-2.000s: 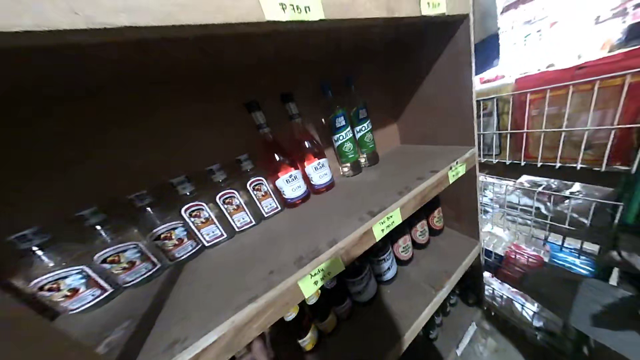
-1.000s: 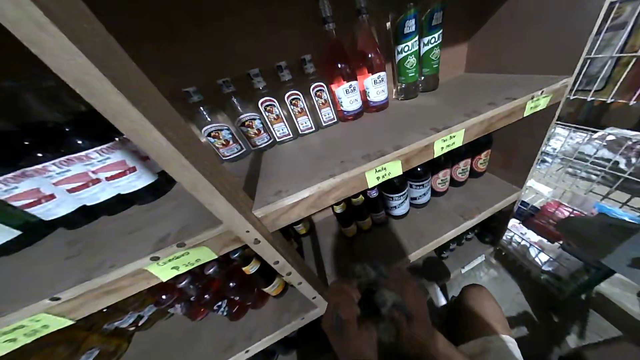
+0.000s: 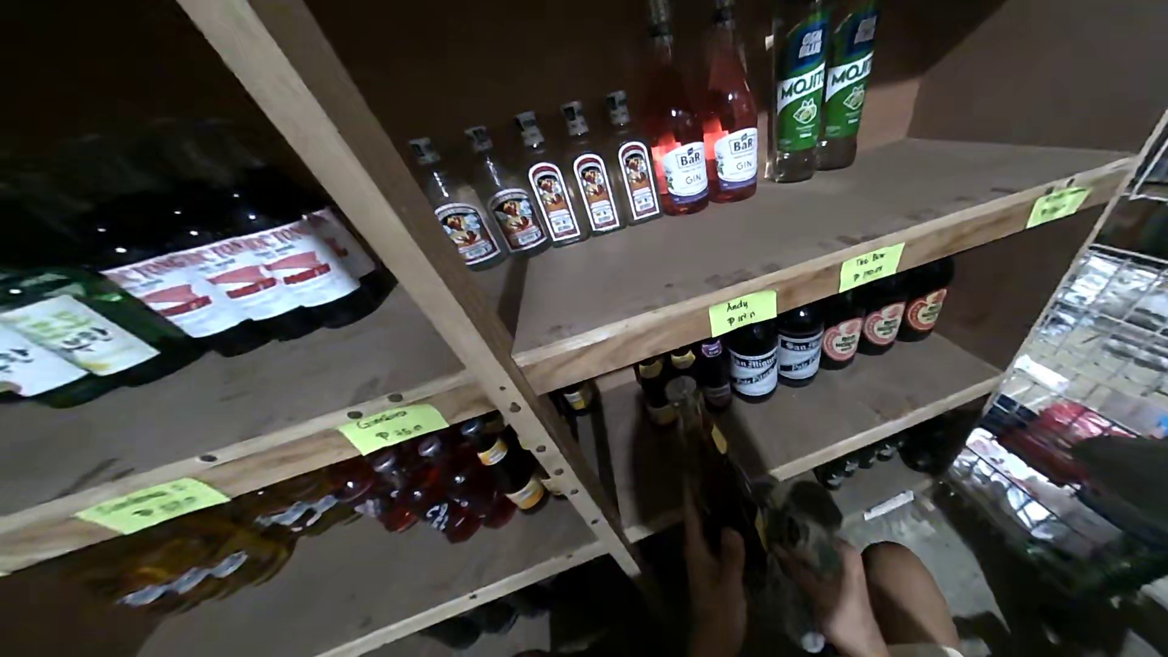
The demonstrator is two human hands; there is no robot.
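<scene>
At the lower middle, my left hand [image 3: 716, 584] is closed around a dark glass bottle [image 3: 712, 465], whose neck points up toward the lower shelf. Just to its right, my right hand [image 3: 841, 593] grips a greyish, crumpled cloth [image 3: 803, 534]; its exact shape is blurred. Beyond the held bottle stand dark beer bottles with white labels [image 3: 754, 365]. On the shelf above are small clear liquor bottles [image 3: 552, 201], pink gin bottles [image 3: 733, 151] and green-labelled mojito bottles [image 3: 800, 109].
A wooden upright [image 3: 401, 219] divides the shelving. Dark wine bottles [image 3: 246, 274] stand on the left shelf, with red bottles [image 3: 447, 484] below. A wooden shelf edge [image 3: 639, 342] bears yellow-green price tags [image 3: 871, 266]. A wire rack [image 3: 1086, 328] with packaged goods stands at right.
Both hands, absent two seconds ago, are in view at the bottom. The held bottle now shows clearly between the hands and the lower shelf. The view has shifted left and down.
</scene>
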